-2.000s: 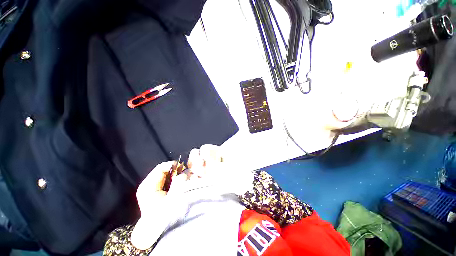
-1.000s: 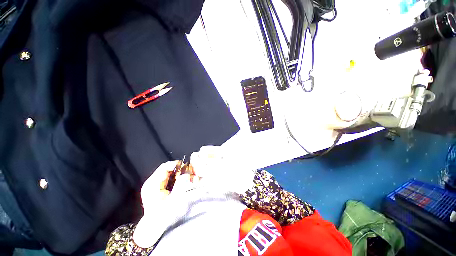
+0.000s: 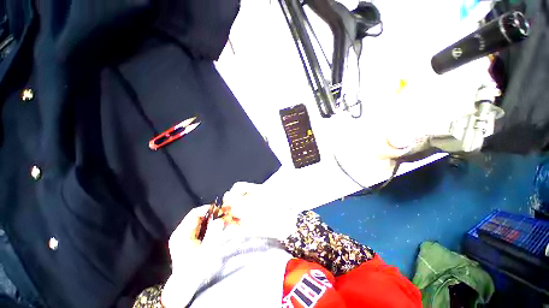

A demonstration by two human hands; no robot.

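A navy coat [image 3: 210, 138] with pale round buttons lies on the white table. Red-handled snips [image 3: 173, 132] lie on it, silver tips apart, untouched. My left hand [image 3: 186, 237] and my right hand [image 3: 244, 201] are close together at the coat's lower edge, in front of my body, fingers bent. Both are overexposed. A small dark reddish-brown patch shows between the fingers; whether it is a thing or shadow I cannot tell.
A lit black phone [image 3: 300, 136] lies right of the coat. Black hangers [image 3: 319, 60] lie beyond it. A black cylinder [image 3: 478, 43] and a pale device with a cord [image 3: 475, 125] are at right. A blue crate [image 3: 511, 237] and green cloth [image 3: 448, 271] are below.
The view has shifted a little, so the coat, snips and phone appear lower and farther left. The hands stay together with only slight finger movement.
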